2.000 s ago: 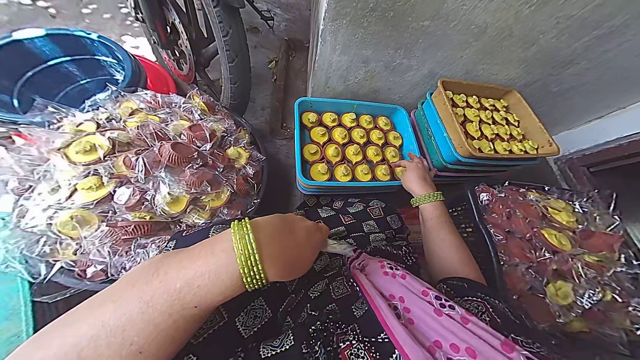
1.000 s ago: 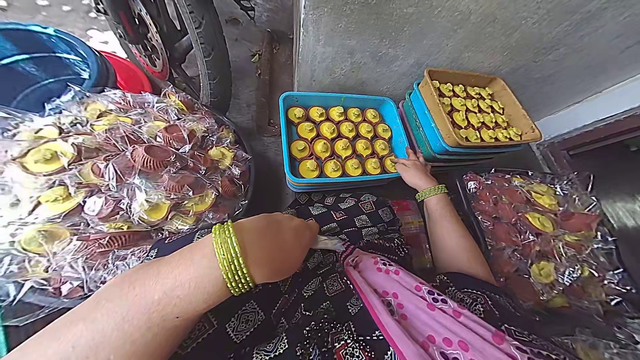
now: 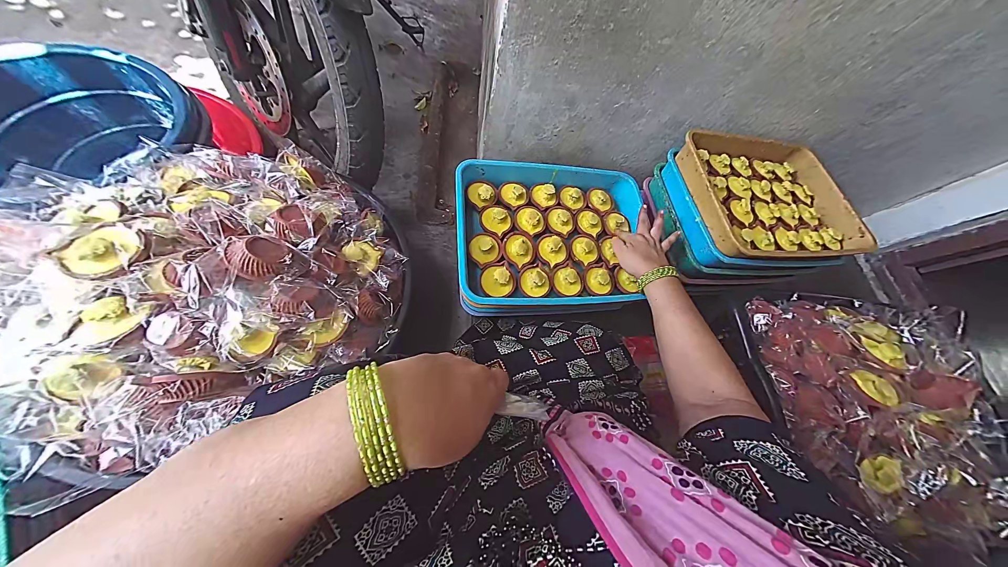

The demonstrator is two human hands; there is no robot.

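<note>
My left hand (image 3: 449,405), with yellow-green bangles at the wrist, is closed over my lap on a piece of clear plastic wrap (image 3: 524,406). Beyond it, a blue plastic tray (image 3: 551,172) holds rows of small clay lamps (image 3: 552,250) filled with yellow wax. My right hand (image 3: 642,244) reaches over the tray's right side, fingers spread, touching or just above the lamps at that edge; its fingertips partly hide them, and I see nothing held in it. A pink dotted cloth (image 3: 630,480) lies across my lap.
Left, a large heap of plastic-wrapped clay lamps (image 3: 260,256) fills a dark basin. Right, a tan tray (image 3: 854,216) of yellow pieces tops stacked trays, with more wrapped lamps (image 3: 874,386) below. A blue tub (image 3: 87,110), red bucket (image 3: 228,122), motorcycle wheel (image 3: 354,94) and grey wall (image 3: 732,71) stand behind.
My right hand has shifted from the tray's right rim to over the lamps inside that edge, and its fingers have spread. My left hand stays closed over my lap.
</note>
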